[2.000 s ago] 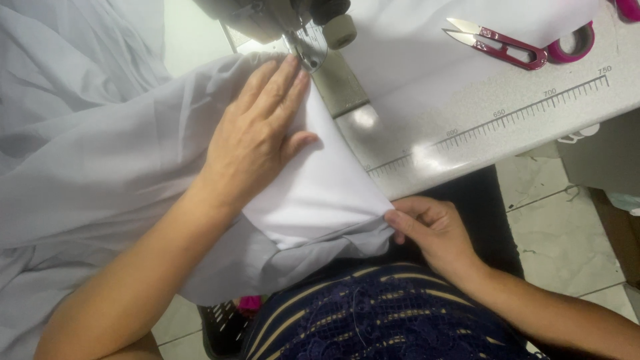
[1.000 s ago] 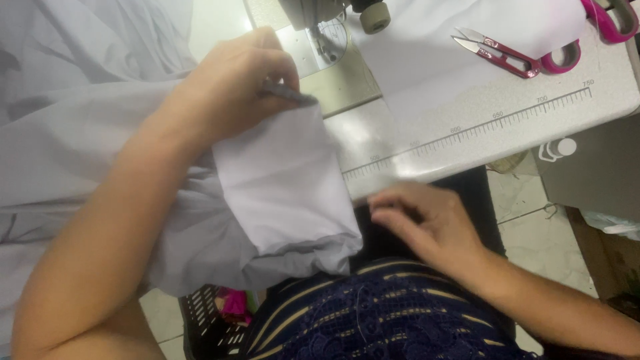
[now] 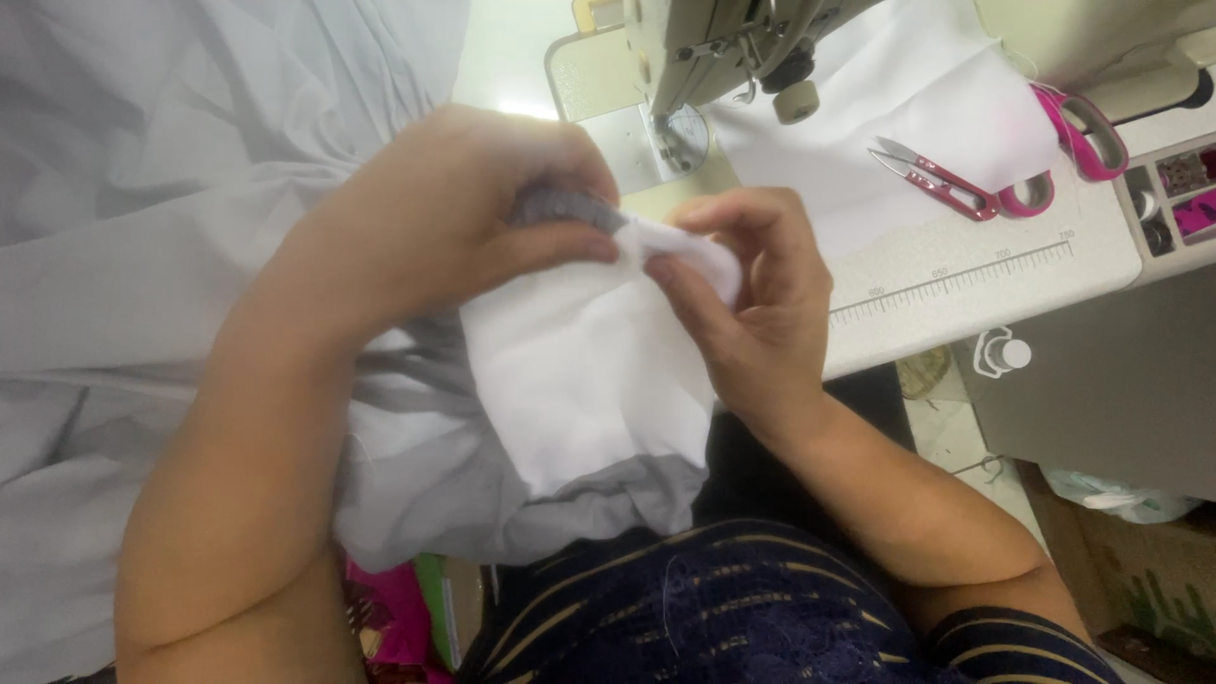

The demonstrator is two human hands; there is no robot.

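Observation:
A white fabric piece (image 3: 589, 370) joined to gathered grey fabric (image 3: 427, 456) hangs between my hands, just in front of the sewing machine's presser foot (image 3: 672, 142). My left hand (image 3: 475, 209) pinches the upper edge, where a grey fold shows between thumb and fingers. Close beside it, my right hand (image 3: 760, 294) holds the white edge, folded over, between thumb and fingers. Both hands are slightly blurred. Neither the fabric nor my fingers are under the presser foot.
Red-handled thread snips (image 3: 936, 179) lie on white cloth (image 3: 883, 123) right of the machine head (image 3: 731, 38). Pink-handled scissors (image 3: 1083, 133) are partly under that cloth. A printed ruler (image 3: 950, 285) runs along the table's near edge. More grey fabric (image 3: 190, 171) spreads over the left side.
Two seconds ago the white fabric lay by the presser foot under my left hand; its upper edge is now lifted away. My right hand let go of the lower corner and took hold of the upper edge.

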